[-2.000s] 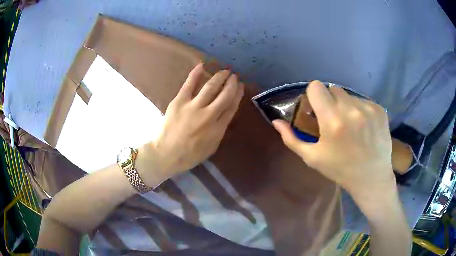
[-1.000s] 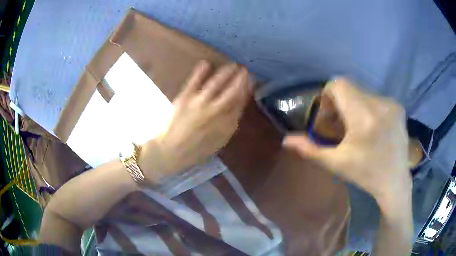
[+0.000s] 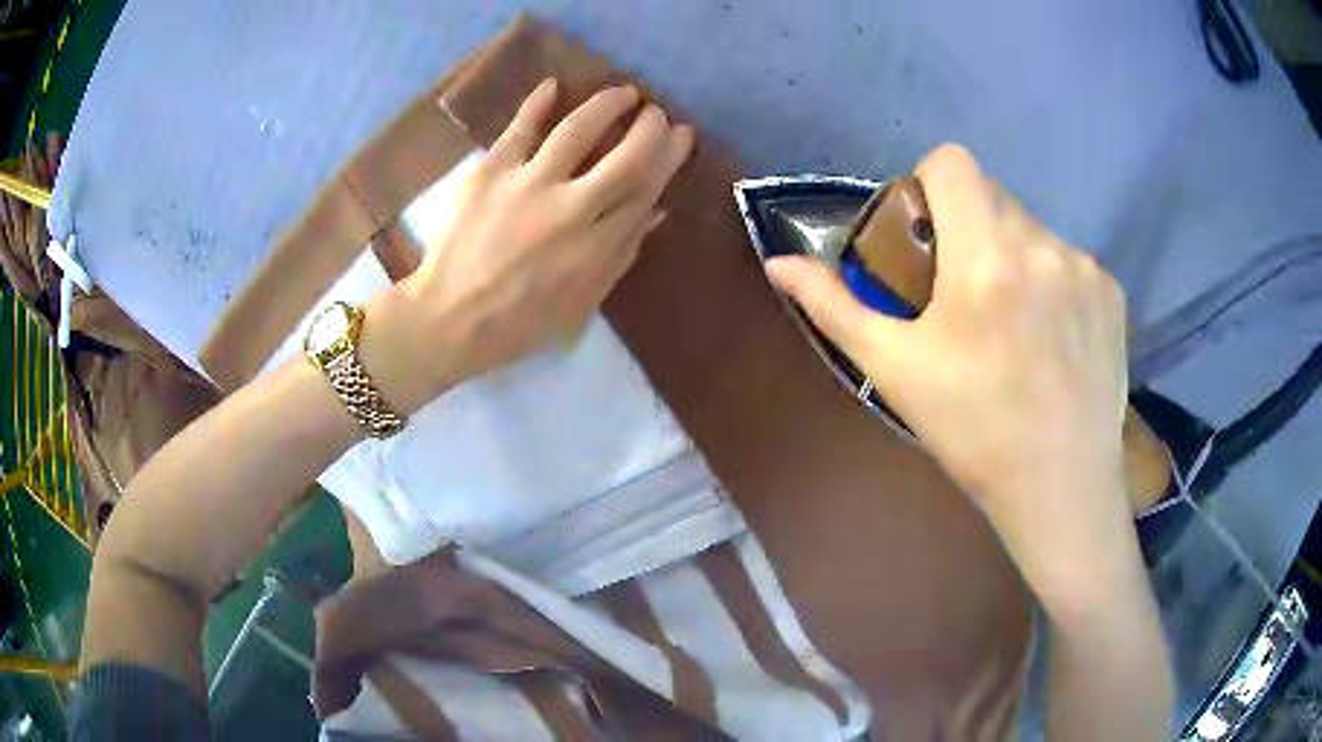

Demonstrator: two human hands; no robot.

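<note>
A brown garment piece [image 3: 812,507] lies across the blue-grey pressing table, its folded border [image 3: 312,247] at the upper left. White pocketing [image 3: 566,420] lies on its inner side, with narrow brown facing strips [image 3: 754,616] over white cloth nearer me. My left hand [image 3: 544,239], with a gold watch at the wrist, lies flat on the garment near its far edge, fingers slightly spread, gripping nothing. My right hand [image 3: 1000,348] is closed around the brown handle of the steam iron [image 3: 812,232]. The iron's tip points left, at the garment's far edge. The hand hides much of the iron.
The padded table [image 3: 1015,73] curves away on all sides. The iron's dark hose [image 3: 1283,413] and a thin pale cord run right. A shiny metal plate [image 3: 1254,667] is at the lower right. More brown cloth [image 3: 138,392] hangs at the left over yellow wire racks.
The garment's far corner has shifted right and my left hand has moved up toward it. More pocketing shows below my left hand. The iron has moved slightly up and is still in my right hand.
</note>
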